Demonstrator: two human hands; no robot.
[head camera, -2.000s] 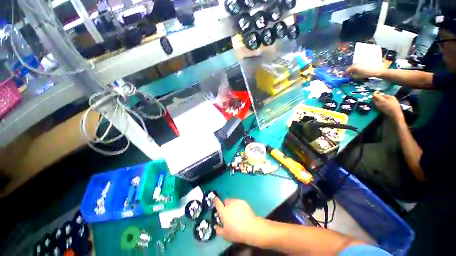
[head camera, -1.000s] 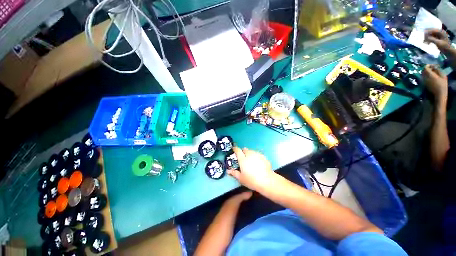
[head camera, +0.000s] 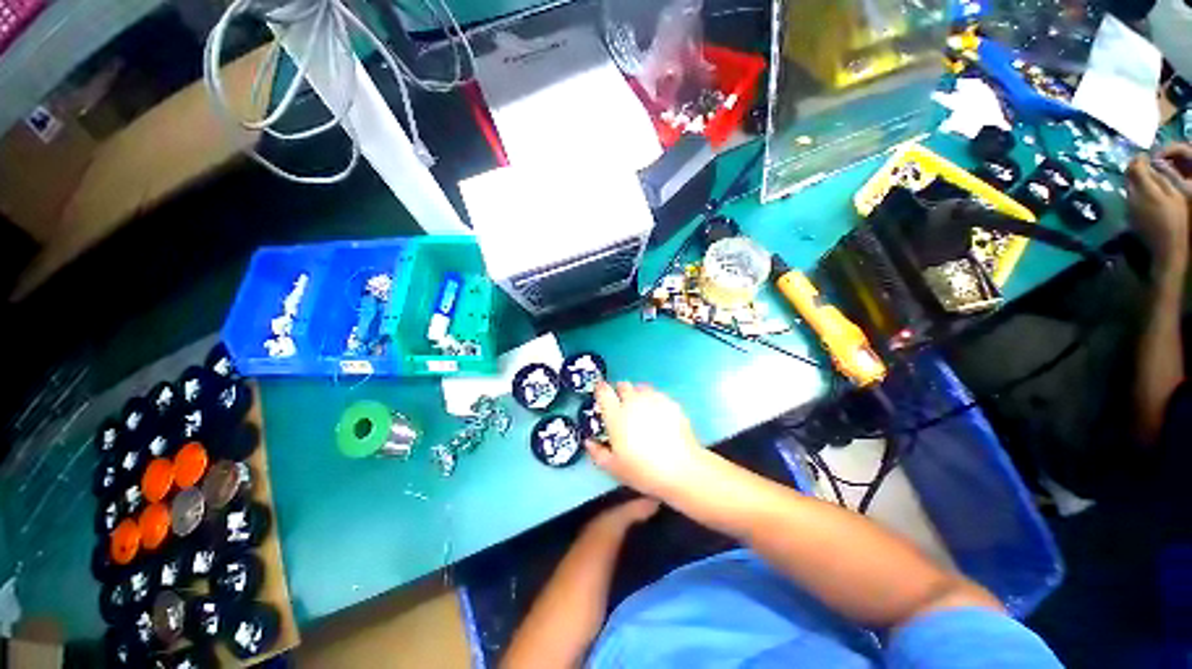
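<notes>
Several round black housings with white and silver parts inside lie together on the green mat; one front-left housing (head camera: 557, 440) and one back-left housing (head camera: 536, 387) show fully. My right hand (head camera: 643, 438) has its thumb and fingers around the right-hand housing (head camera: 591, 418), which still sits on the mat and is partly covered. My left hand (head camera: 638, 510) is at the bench's front edge, mostly hidden below it, so its fingers cannot be made out. A white paper sheet (head camera: 503, 376) lies behind the housings.
Solder reel (head camera: 366, 429) and tangled metal parts (head camera: 473, 431) lie left. Blue and green bins (head camera: 356, 307), a white-topped box (head camera: 560, 242), a clear jar (head camera: 735, 271), an orange-yellow tool (head camera: 829, 327) and a yellow tray (head camera: 915, 163) stand behind. A unit tray (head camera: 277, 549) is far left. Another person's hands (head camera: 1161, 196) show right.
The view has swung down and left since two seconds ago, bringing the unit tray and my left arm into view. My right hand stays at the same housing. The other person's hands have shifted.
</notes>
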